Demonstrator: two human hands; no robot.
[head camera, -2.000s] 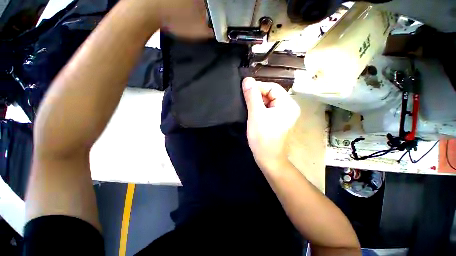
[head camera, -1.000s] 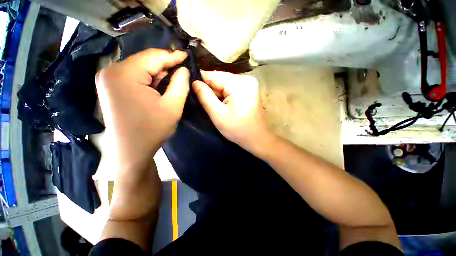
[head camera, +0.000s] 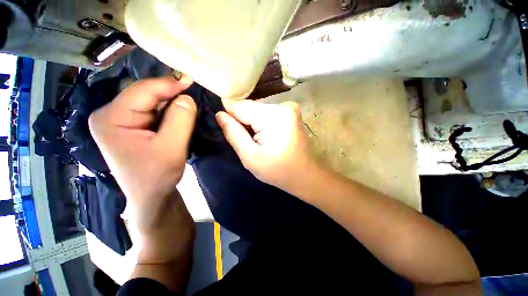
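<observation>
A black fabric bag piece (head camera: 204,110) lies bunched below the cream-white sewing machine head (head camera: 214,40). My left hand (head camera: 147,130) pinches its edge between thumb and forefinger, left of the machine head's lower corner. My right hand (head camera: 266,136) pinches the same fabric just to the right, fingertips close to that corner. The needle and presser foot are hidden behind the machine head and my hands. The fabric's lower part merges with my dark clothing, so its outline cannot be told.
Black bag pieces (head camera: 104,214) lie on the table at left, with a darker heap (head camera: 87,121) behind. The worn tabletop (head camera: 362,133) extends right of my hands. The machine's white arm (head camera: 399,46) crosses the upper right. A black cord (head camera: 492,151) lies at right.
Since two seconds ago, my left hand has come down beside my right, and both now pinch the bunched fabric. The view has moved closer to the machine head; the red-handled tool has left view.
</observation>
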